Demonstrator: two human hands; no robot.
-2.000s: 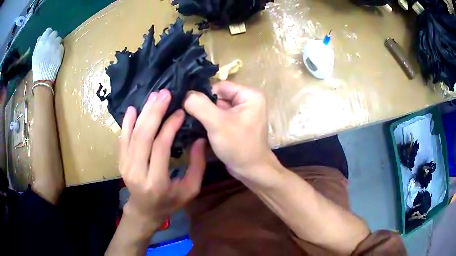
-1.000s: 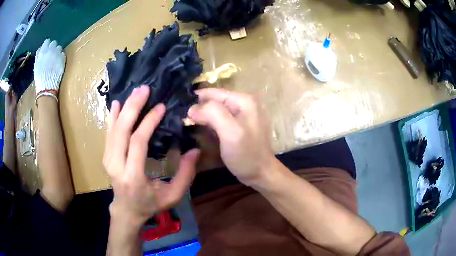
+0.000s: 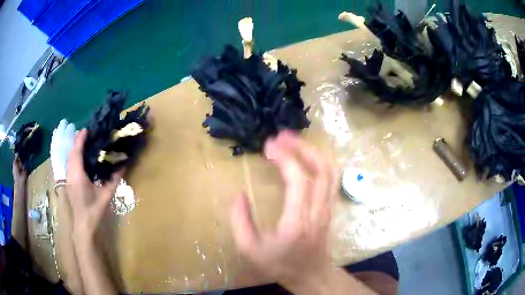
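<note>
My left hand [image 3: 92,199] is at the left, its fingers and thumb around a black ruffled piece [image 3: 109,152] with beige limbs showing on it. My right hand [image 3: 293,216] is blurred over the middle of the bench, fingers apart and holding nothing. Its fingertips lie at the near edge of a second black ruffled piece [image 3: 247,101], whose beige limb [image 3: 246,36] points to the belt; whether they touch it I cannot tell. The white glue bottle [image 3: 353,185] with a blue tip stands right of my right hand.
More black pieces [image 3: 501,129] lie at the right of the brown bench [image 3: 190,230], with a small dark brown bar [image 3: 450,159]. A green belt [image 3: 167,49] runs beyond. A neighbour's white-gloved hand [image 3: 62,151] is beside my left hand. A green tray [image 3: 462,259] stands low right.
My left hand has moved left and away with the black piece, now turned so its limbs show. My right hand has let go of it and opened. The view has shifted towards the belt.
</note>
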